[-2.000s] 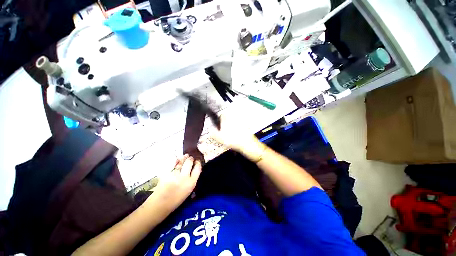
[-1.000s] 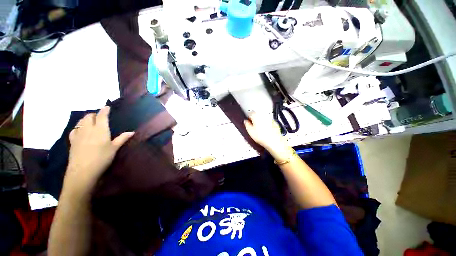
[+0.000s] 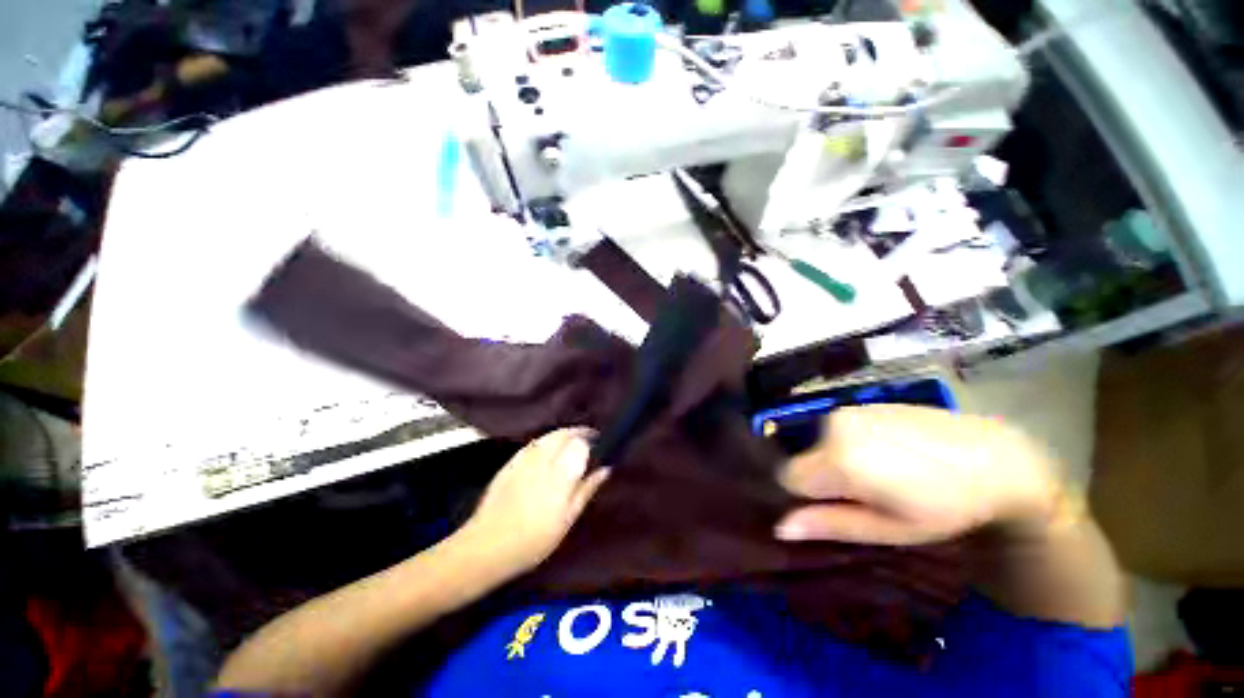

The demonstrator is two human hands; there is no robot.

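A dark maroon-brown garment panel (image 3: 682, 505) lies bunched over my lap and the table's front edge, with a long arm of cloth reaching left over the white table. A black layer shows in its middle. My left hand (image 3: 553, 484) grips the cloth near the table edge. My right hand (image 3: 887, 477), blurred, is at the cloth's right side with its fingers on the fabric; its fingertips are partly unclear. A narrow maroon piece (image 3: 625, 277) lies below the machine arm, right of the needle area.
The white sewing machine (image 3: 682, 123) stands at the back, with a light blue cone (image 3: 630, 44) on top. Black-handled scissors (image 3: 750, 291) and a green-handled tool (image 3: 824, 278) lie right of the needle. Scraps lie at the table's right end. A blue bin (image 3: 873, 400) is below the edge.
The large cloth has moved from the table's left side to the middle and my lap. My left hand has moved right with it. My right hand has left the machine arm area and moved right and nearer.
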